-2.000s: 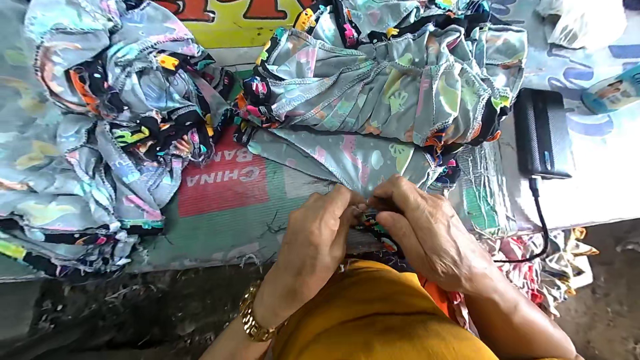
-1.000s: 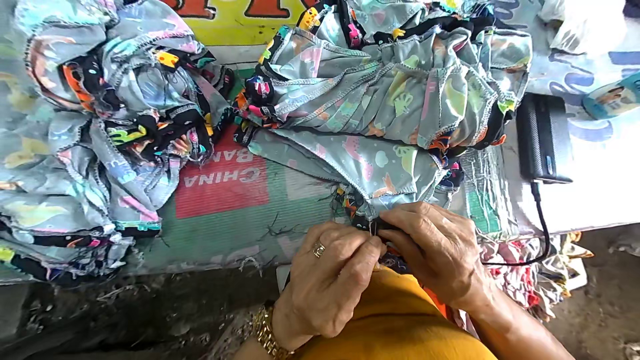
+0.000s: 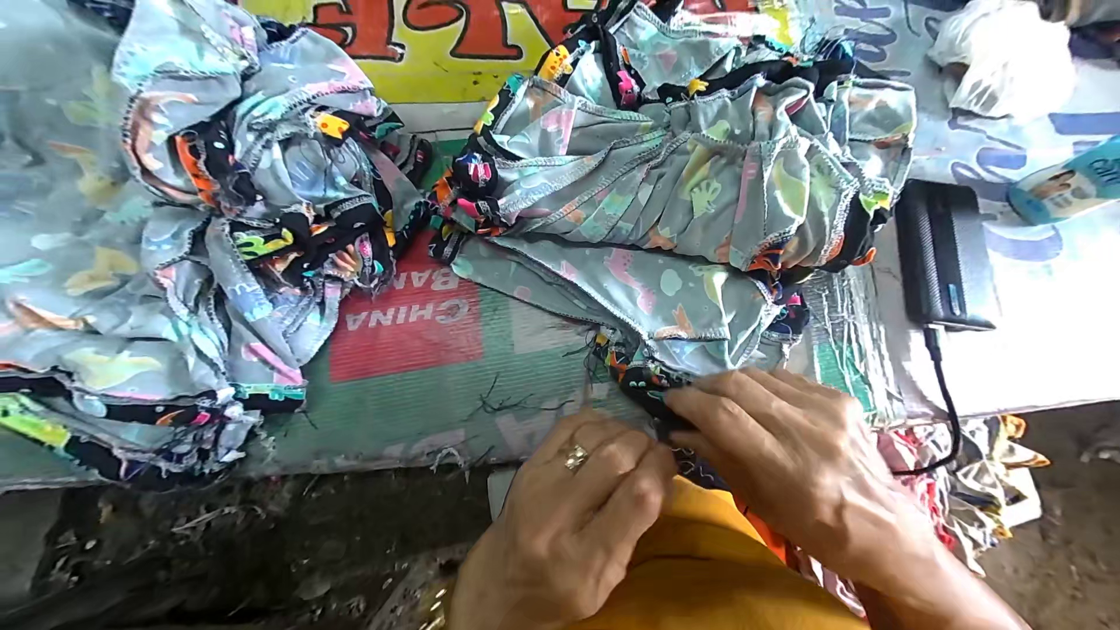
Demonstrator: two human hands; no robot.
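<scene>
A grey patterned garment with gathered fabric and dark printed trim [image 3: 700,192] lies on the table in front of me. My right hand [image 3: 770,437] presses its fingers on the dark trim [image 3: 647,385] at the garment's near end, by the table edge. Beside it, to the left, my left hand [image 3: 586,499] has curled fingers close to the same trim, with a ring on one finger; whether it pinches the cloth or thread is hidden. More grey garments of the same print [image 3: 254,201] are heaped at the left.
Loose threads lie on the printed table cover [image 3: 525,411]. At the right are a black power bank [image 3: 945,254] with a cable, a blue-and-white packet [image 3: 1067,184] and a white plastic bag [image 3: 1006,57]. Colourful cloth scraps [image 3: 980,490] lie below the table's right edge.
My hands were together at the garment's near edge; the left is now a little lower and to the left, and the right lies flatter over the dark trim. More of that trim shows.
</scene>
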